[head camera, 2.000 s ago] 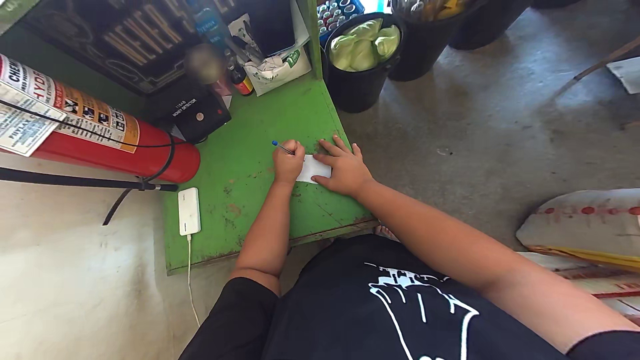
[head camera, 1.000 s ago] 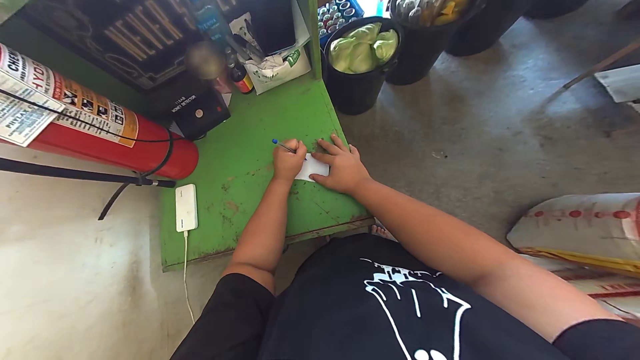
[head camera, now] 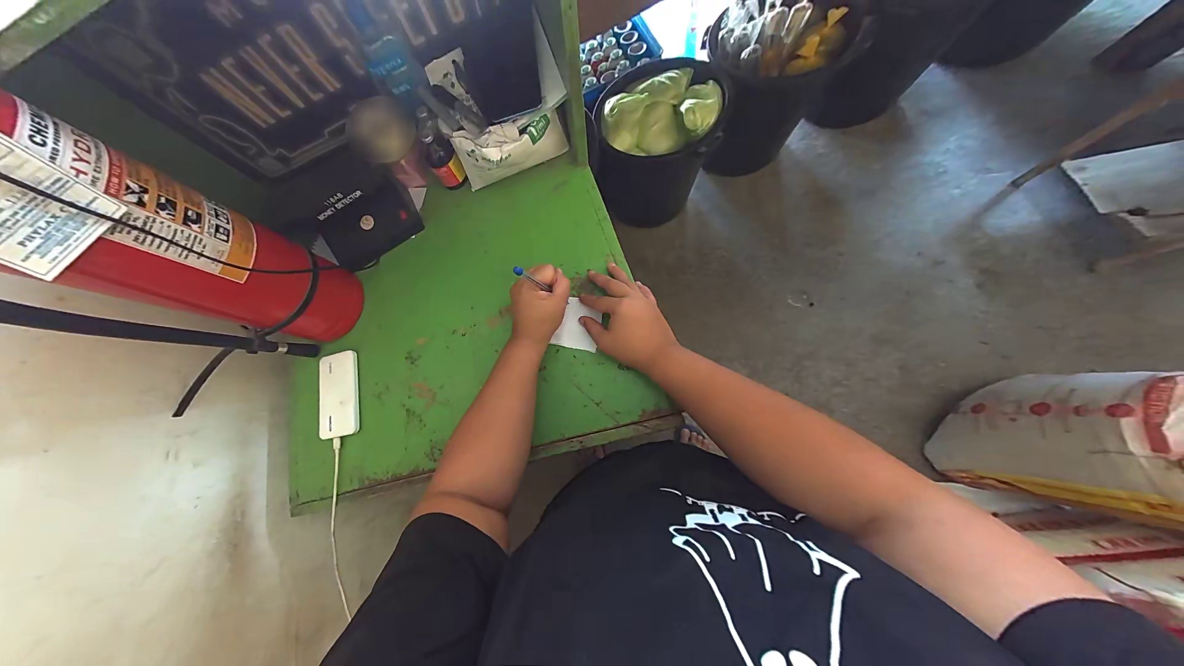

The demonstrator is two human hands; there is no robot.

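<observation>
My left hand (head camera: 539,305) is closed around a blue-capped pen (head camera: 531,277), its fist resting at the left edge of a small white sheet of paper (head camera: 575,329). My right hand (head camera: 631,319) lies over the sheet's right side with its fingers spread, pressing it to the green tabletop (head camera: 462,370). The pen's tip is hidden by my left hand, and any marks on the paper are too small to make out.
At the left lie a red fire extinguisher (head camera: 305,301) and a white power bank (head camera: 339,396) with a cable. A black money detector (head camera: 365,222), a small dark bottle (head camera: 442,157) and a tissue packet (head camera: 513,153) stand behind. Black bins (head camera: 647,190) and sacks (head camera: 1045,425) are on the right.
</observation>
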